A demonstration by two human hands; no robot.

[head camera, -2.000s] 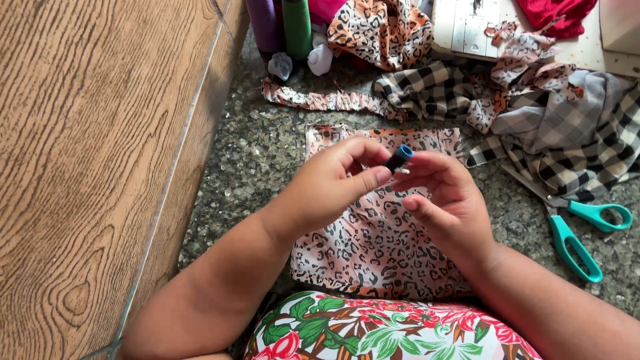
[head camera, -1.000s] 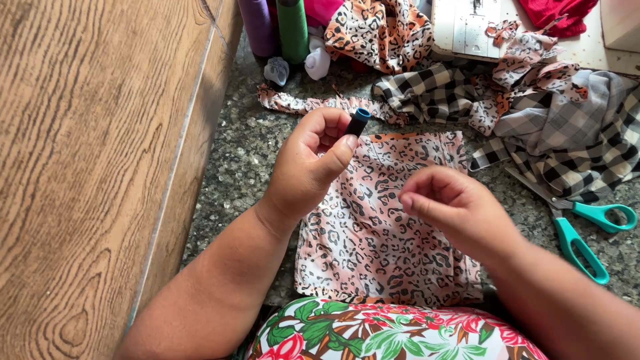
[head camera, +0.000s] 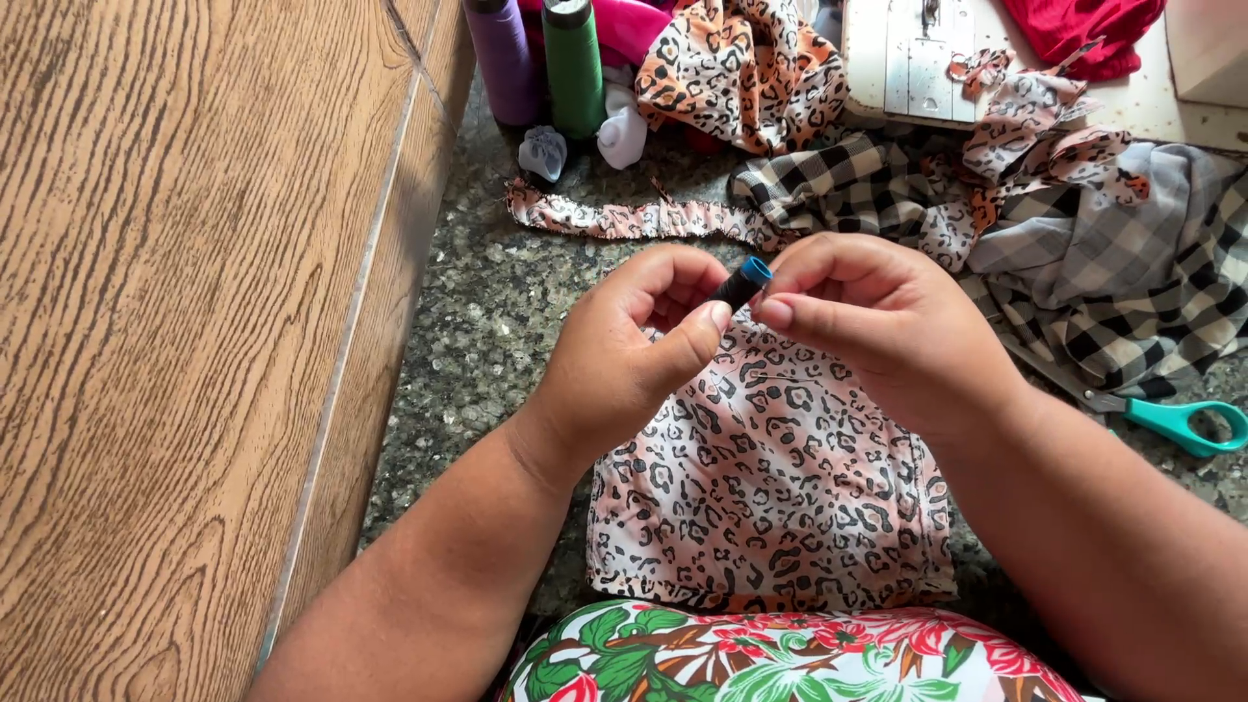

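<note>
My left hand (head camera: 639,356) holds a small spool of black thread (head camera: 743,283) with a blue end, tilted up to the right between thumb and fingers. Right beside the spool's blue end, my right hand (head camera: 877,327) has its thumb and forefinger pinched close together; whether thread lies between them is too fine to see. Below both hands a leopard-print fabric piece (head camera: 770,478) lies flat on the speckled granite surface. Teal-handled scissors (head camera: 1185,424) rest to the right, partly hidden by my right forearm.
Purple (head camera: 502,63) and green thread cones (head camera: 575,73) stand at the back, near a bunched leopard-print cloth (head camera: 746,73). A gathered strip (head camera: 634,216) lies before them. Checked fabric (head camera: 1121,312) and a sewing machine bed (head camera: 912,58) are at the right. Wood-grain panelling (head camera: 195,292) borders the left.
My right hand, apart from the spool one second ago, is back against its blue end. My left hand keeps hold of the spool throughout.
</note>
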